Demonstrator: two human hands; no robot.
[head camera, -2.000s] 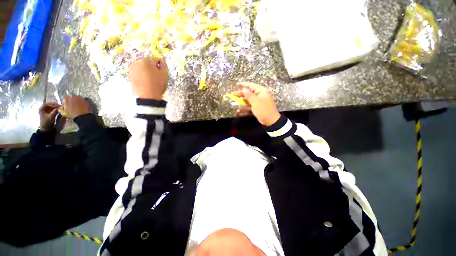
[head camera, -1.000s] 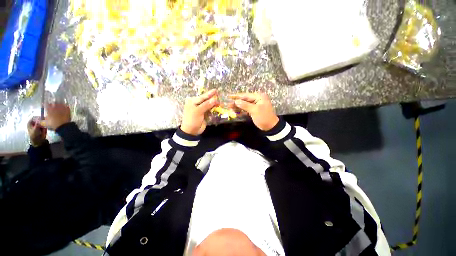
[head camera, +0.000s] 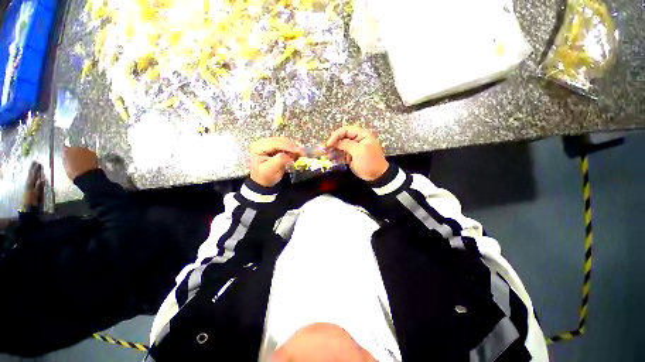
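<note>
My left hand (head camera: 271, 161) and my right hand (head camera: 361, 152) are close together at the table's front edge. Their fingertips pinch the two upper sides of a small clear bag (head camera: 313, 163). Yellow pieces show through its film, between and just below the fingertips. The number of pieces inside cannot be told. A wide glittering pile of yellow pieces in clear film (head camera: 212, 53) lies beyond my hands.
A white stack (head camera: 452, 49) lies right of the pile, with a large clear bag of yellow pieces (head camera: 581, 46) beyond it. A blue tray (head camera: 25, 56) is far left. Another person's hands (head camera: 79, 161) and dark sleeves are at the left. The speckled table (head camera: 495, 117) ends just below my hands.
My left hand came from the pile to beside my right hand. The yellow pieces, first in my right fingers, now show in film between both hands. The neighbour's hands have moved apart.
</note>
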